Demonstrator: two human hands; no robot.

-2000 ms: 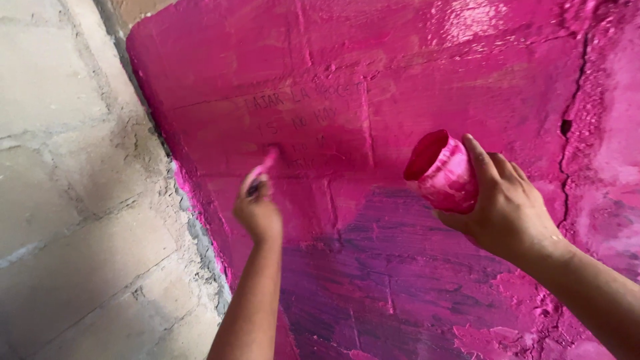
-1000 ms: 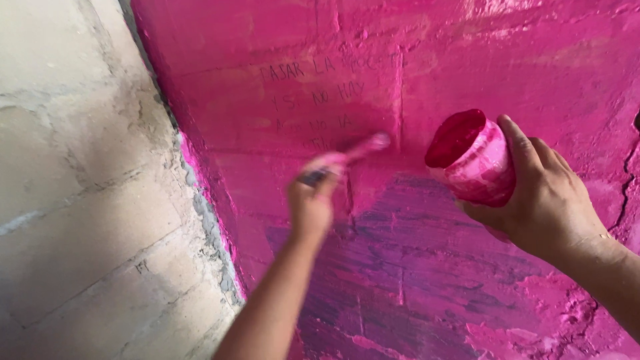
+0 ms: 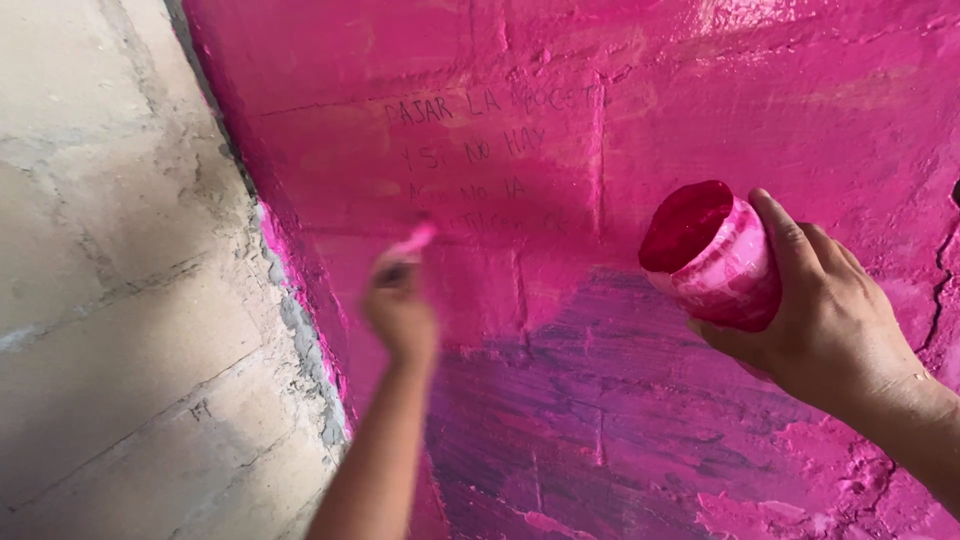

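Observation:
My left hand (image 3: 401, 300) is closed around a small paintbrush (image 3: 421, 235), blurred by motion, whose pink end points up and right at the block wall (image 3: 480, 292). Whether the bristles touch the wall cannot be told. My right hand (image 3: 817, 315) grips a paint-smeared plastic cup (image 3: 724, 262) from its right side, tilted with its mouth toward the upper left. Pink paint coats the cup's inside. Wet-looking pink covers the upper wall, where dark handwriting shows through; streaky purple lies lower down.
An unpainted block wall (image 3: 112, 315) fills the left side and meets the pink wall at a rough mortar corner (image 3: 304, 345). A crack (image 3: 937, 307) runs down the pink wall at the far right. Thick, lumpy paint (image 3: 840, 480) marks the lower right.
Against the wall's handwriting, my left hand with the brush has moved left, toward the corner, since one second ago. My right hand still holds the cup.

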